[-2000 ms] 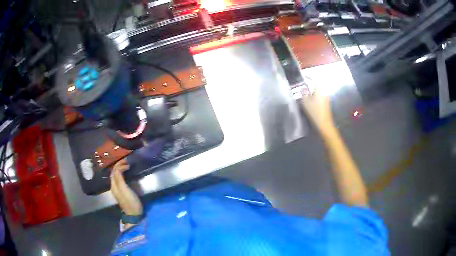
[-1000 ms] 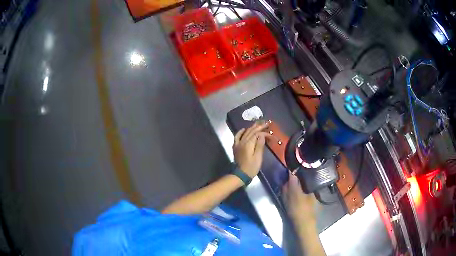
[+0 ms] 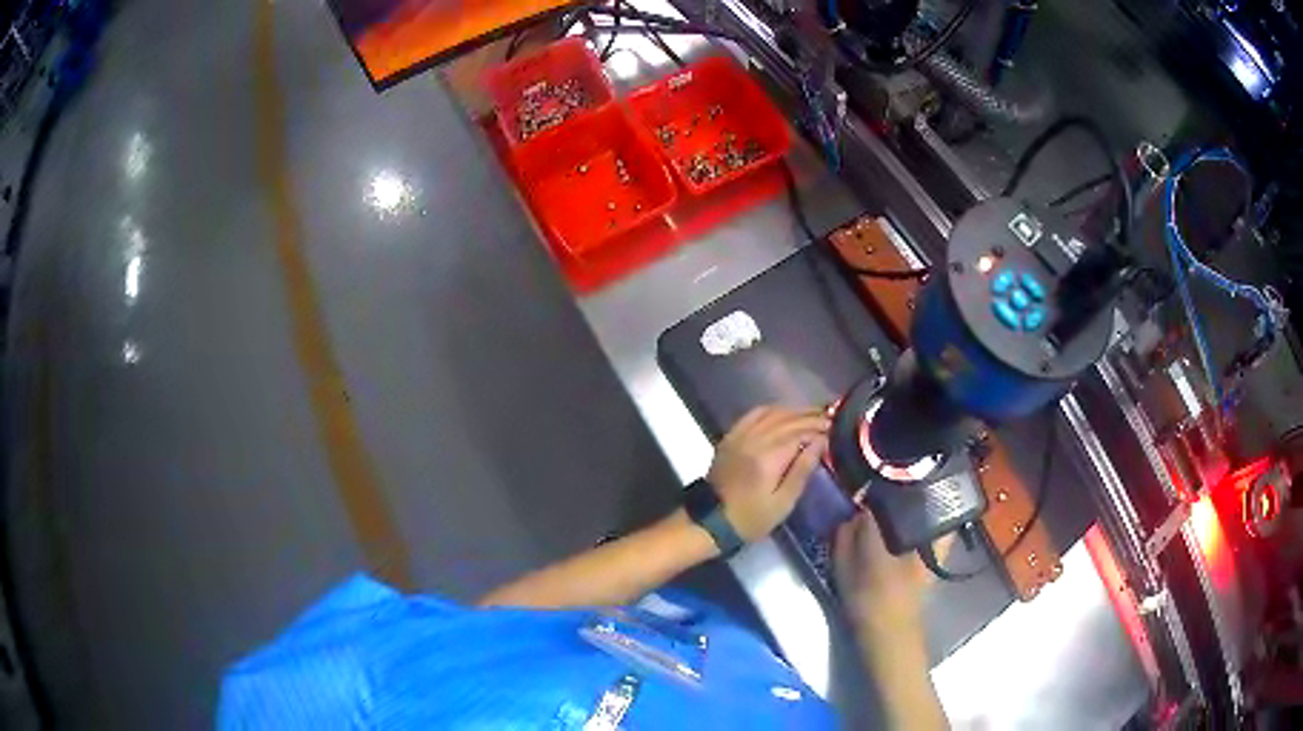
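The inspection camera [image 3: 1000, 329], a black and blue barrel with a lit ring, stands over the black work pad [image 3: 779, 374]. My left hand [image 3: 765, 464], with a dark wristband, is at the left of the lens base. Its fingertips are together on the end of an orange-brown carrier strip [image 3: 833, 411]; only a sliver of the strip shows and the rest is hidden under the lens. My right hand [image 3: 875, 564] is blurred, just below the ring on the near side; its fingertips are partly hidden, and I cannot tell whether it holds anything.
Red bins [image 3: 593, 186] with small metal pieces stand beyond the pad's far left end. Another orange-brown strip [image 3: 1015, 514] lies behind the camera. Silver rails [image 3: 1129, 500] and a red light run along the right. Cables loop around the camera. A screen edge [image 3: 457, 40] is at the top.
Since one second ago, my left hand has moved right towards the lens, and the strip's exposed length has slid under it. Earlier, my right arm reached far right; it is now beside the camera.
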